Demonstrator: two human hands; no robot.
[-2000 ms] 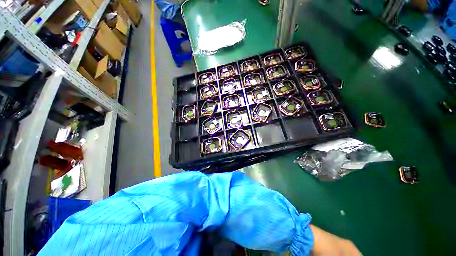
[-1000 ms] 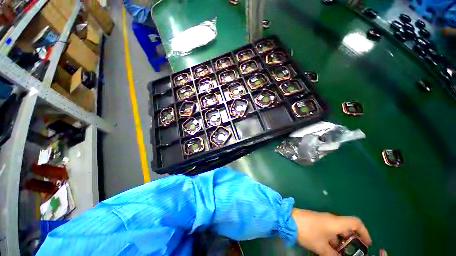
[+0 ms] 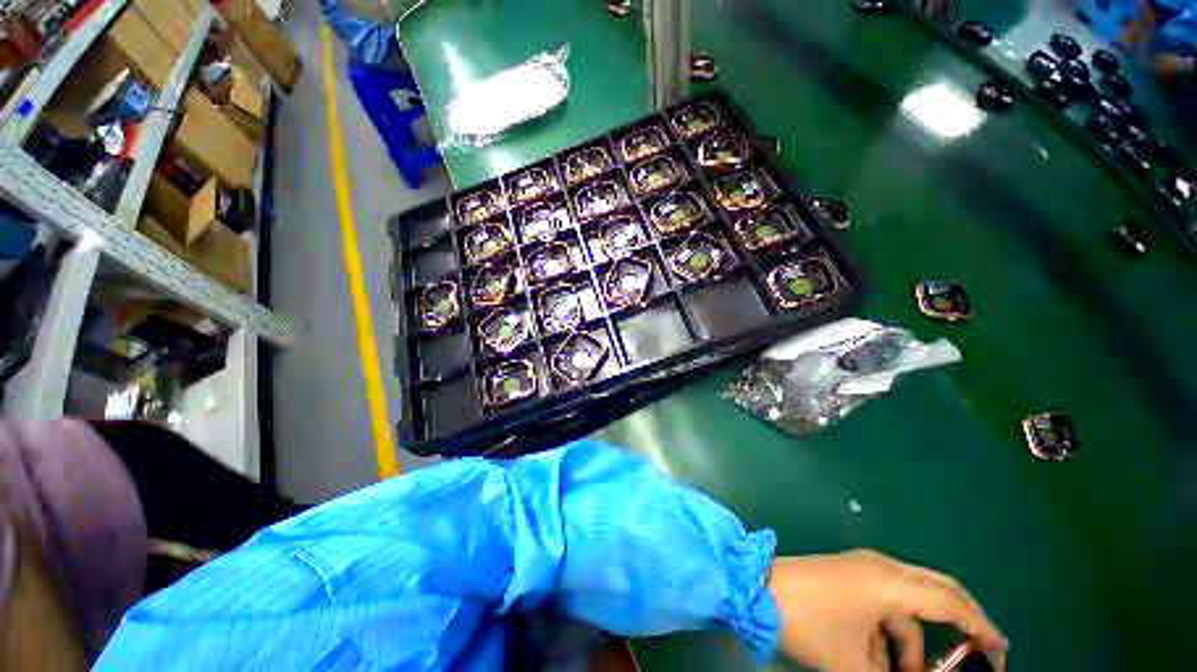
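Observation:
My left hand, bare and in a blue sleeve, is at the bottom right. Its thumb and fingers grip a copper-rimmed watch housing, which the lower picture edge cuts off. My right hand is out of the picture. A black compartment tray stands up and left of my hand, with copper-rimmed housings in most pockets and several pockets bare. Two loose housings lie on the green surface beyond my hand, one nearer and one farther.
A crumpled clear bag lies beside the tray; a whitish bag lies beyond it. A metal post stands behind the tray. Dark parts line the upper right, near another person's blue sleeve. Shelving and a purple-clad person are at left.
The loose housings at right have shifted slightly right and down. My left hand's housing is lower and more cut off. A fingertip beside it has left view. The purple-clad person has appeared at lower left.

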